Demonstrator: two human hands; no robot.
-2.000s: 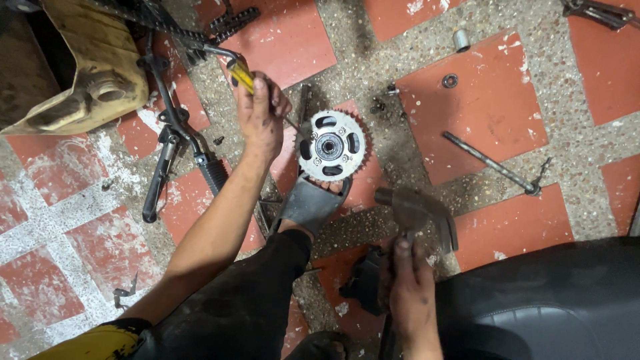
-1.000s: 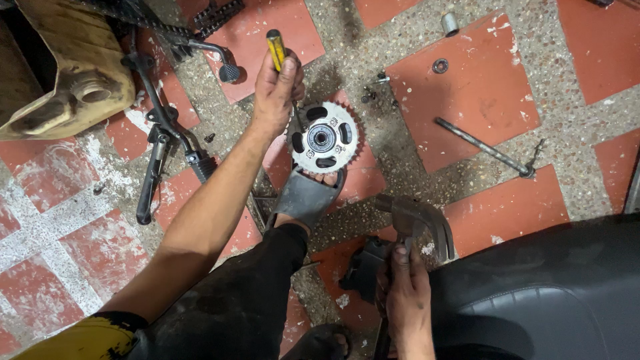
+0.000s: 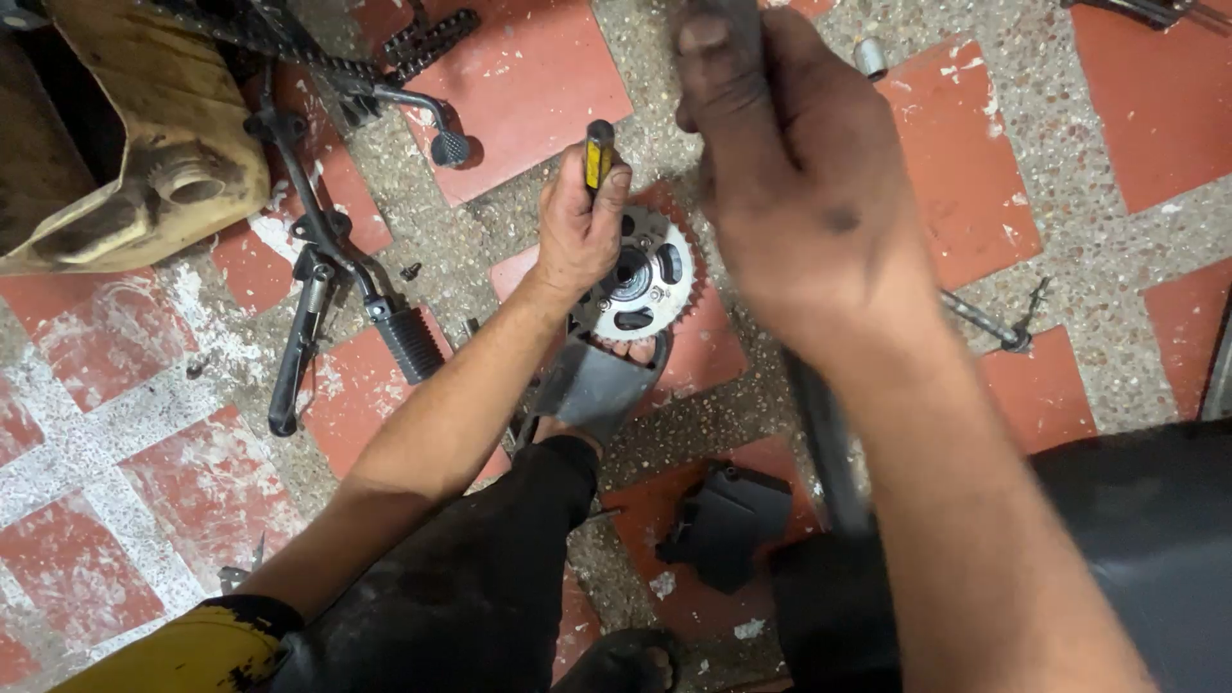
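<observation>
My left hand (image 3: 582,217) is closed around the yellow and black handle of a screwdriver-like tool (image 3: 598,159), over the upper left part of a toothed rear sprocket (image 3: 674,306). The tool's lower end is hidden behind the hand. The sprocket lies on the floor against my sandaled foot (image 3: 602,380). Raised close to the camera at upper right, my right hand (image 3: 799,164) grips a dark, blurred tool, the hammer of the earlier frames; its head is out of view or hidden.
At upper left are a dirty plastic housing (image 3: 183,115), a chain (image 3: 433,43) and a footpeg bar (image 3: 409,342). A black plastic part (image 3: 731,525) lies below the sprocket. A black seat (image 3: 1136,539) fills the lower right. A rod (image 3: 982,322) and a metal sleeve (image 3: 869,58) are at right.
My right hand has risen from beside the seat toward the camera with the hammer. My left hand still holds the yellow-handled tool, now covering part of the sprocket.
</observation>
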